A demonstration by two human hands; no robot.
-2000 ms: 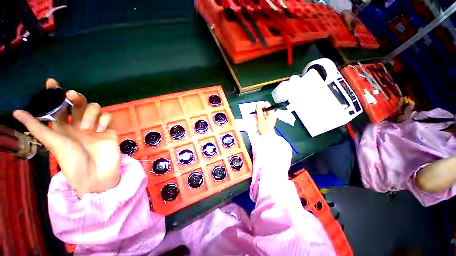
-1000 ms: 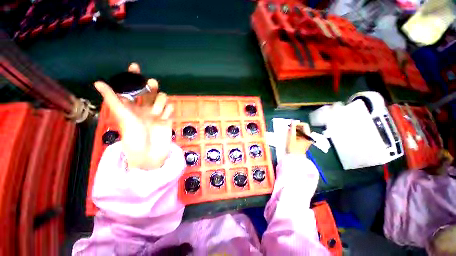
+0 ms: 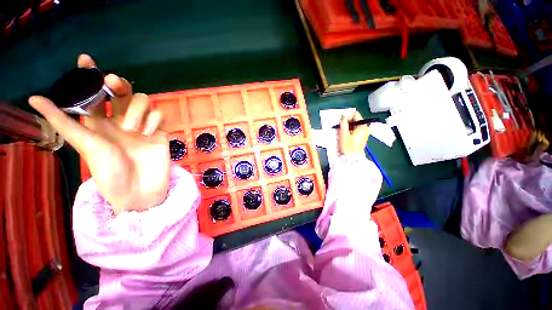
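My left hand (image 3: 124,142) holds a watch head (image 3: 78,89) up between thumb and fingers, above the left end of the tray; its face looks plain black, with a silver edge. The orange-red watch tray (image 3: 312,145) lies in front of me, with dark watch heads in many pockets and several empty pockets in the back row. My right hand (image 3: 353,136) rests on a white paper sheet (image 3: 330,116) right of the tray and holds a thin dark pen or tweezers (image 3: 366,122); which one I cannot tell.
A white benchtop machine (image 3: 433,121) stands right of the paper. A blue stick (image 3: 379,164) lies before it. Stacked trays (image 3: 36,224) are at left, red strap trays (image 3: 363,27) at the back right. Another person's pink sleeve (image 3: 493,200) is at far right. A tray with black discs (image 3: 396,242) is below the bench edge.
The view has shifted right, then slightly back and down. My left hand still holds up the watch head, and my right hand still holds the dark tool over the paper.
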